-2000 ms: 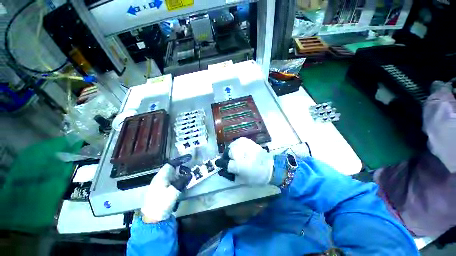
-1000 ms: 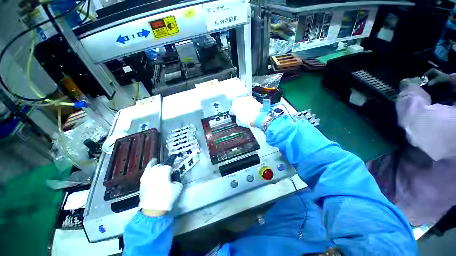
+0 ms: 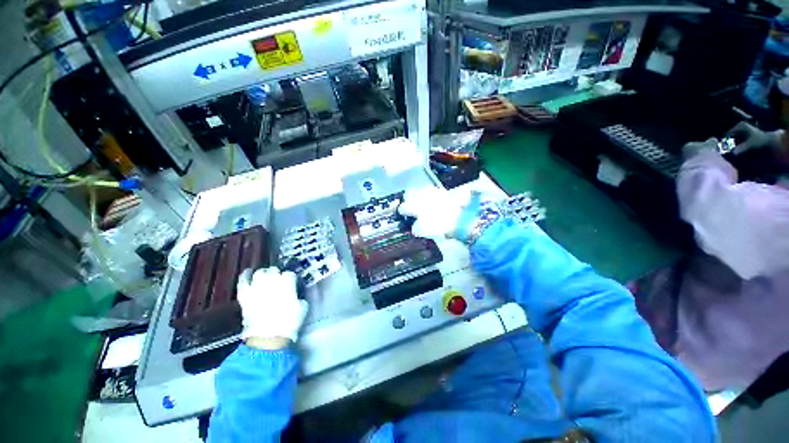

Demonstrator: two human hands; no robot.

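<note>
My left hand (image 3: pixel 272 304), white-gloved with dark fingertips, is at the front of a ladder-like group of white parts (image 3: pixel 305 240) between two dark red-brown slotted fixtures. Its fingertips are beside or on the front white part (image 3: pixel 323 270); their grip is hidden. My right hand (image 3: pixel 432 216) is over the right edge of the right fixture (image 3: pixel 394 251), fingertips at the right end of a white part (image 3: pixel 375 227) in the second slot from the back. Another white part lies in the back slot. The left fixture (image 3: pixel 221 281) shows no white parts in its slots.
Start buttons (image 3: pixel 413 317) and a red emergency stop (image 3: pixel 454 303) are on the machine's front edge. A white gantry (image 3: pixel 285 52) crosses behind. Loose silver parts (image 3: pixel 526 208) lie right of my right wrist. A coworker's pink sleeve (image 3: pixel 735 208) and a black tray (image 3: pixel 619 160) are at the right.
My right hand has gone from the front centre to the right fixture, then slightly forward along it. Two white parts now show in its back slots. My left hand moved slightly left; the view shifted.
</note>
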